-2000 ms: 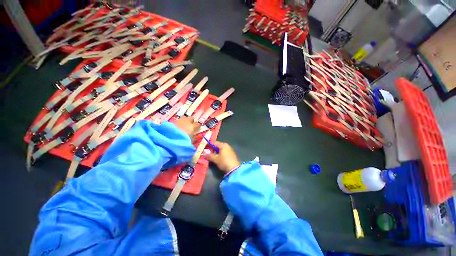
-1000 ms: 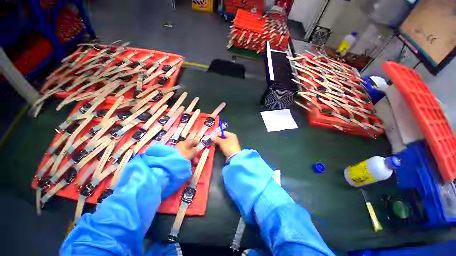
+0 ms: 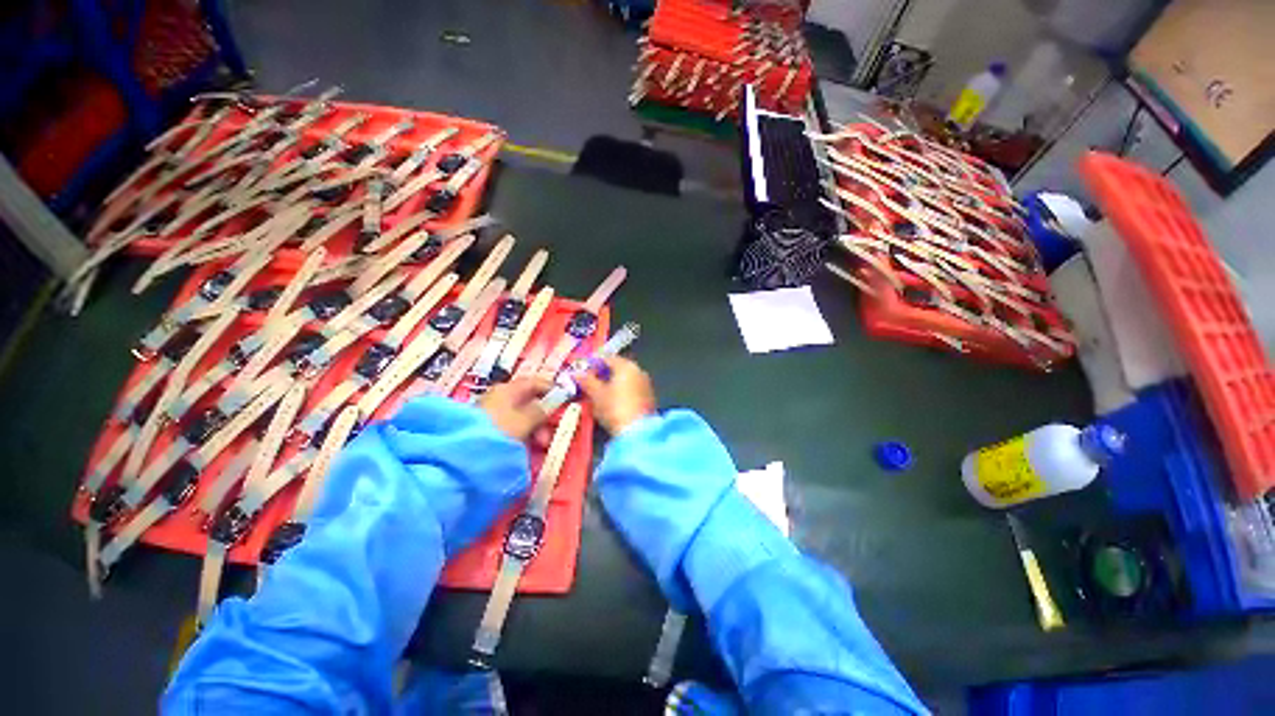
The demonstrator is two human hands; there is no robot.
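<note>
My left hand (image 3: 519, 406) holds a wristwatch (image 3: 562, 389) by its strap over the right edge of the near orange-red tray (image 3: 559, 553). My right hand (image 3: 618, 395) is at the watch head, gripping a fine blue tool (image 3: 597, 368) and a small white wipe. The tool's tip is hidden. The watch head is mostly covered by my fingers. Another watch (image 3: 524, 537) lies just below my hands, its buckle end hanging past the tray's near edge. Many watches overlap on the tray to the left.
A white paper (image 3: 780, 319) lies before a black fan (image 3: 783, 252). A blue cap (image 3: 894, 456), white bottle (image 3: 1038, 466) and yellow-handled tool (image 3: 1039, 588) lie at right. A second white paper (image 3: 764, 498) is beside my right sleeve. Another watch tray (image 3: 951, 329) stands far right.
Since a second ago, the blue tool has tilted from upright down to the watch head, and my right hand has moved slightly left. Earlier, my hands were lower over the tray.
</note>
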